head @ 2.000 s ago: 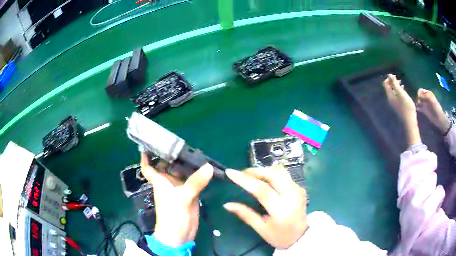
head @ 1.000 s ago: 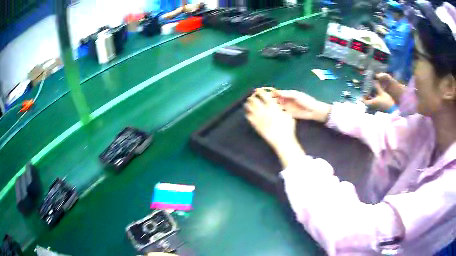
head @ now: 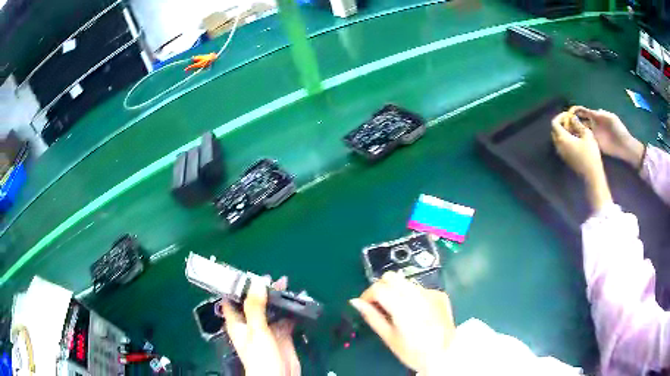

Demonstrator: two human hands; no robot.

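Note:
My left hand (head: 261, 330) grips a grey camera unit (head: 228, 279), tilted, with a dark section toward the right. A second unit with a round lens (head: 209, 319) lies partly hidden beside this hand. My right hand (head: 411, 319) is over the lower edge of another unit with a hexagonal lens ring (head: 402, 255); its fingers are bent, and whether they hold anything cannot be told. A blue, white and magenta card (head: 441, 218) lies behind that unit, with a small green piece (head: 451, 246) at its lower edge.
Open housings with circuit boards (head: 256, 192) lie along the green bench, beside dark ribbed blocks (head: 197, 169). A power supply (head: 92, 338) with red digits and clip leads stands at lower left. At right, a pink-sleeved person's hands hold a small yellowish thing over a black tray (head: 507, 158).
The view has swung right to the neighbouring person and back. Compared with the oldest frame, my right hand is apart from the held unit, which sits lower. The neighbour's hands have come together around a yellowish thing.

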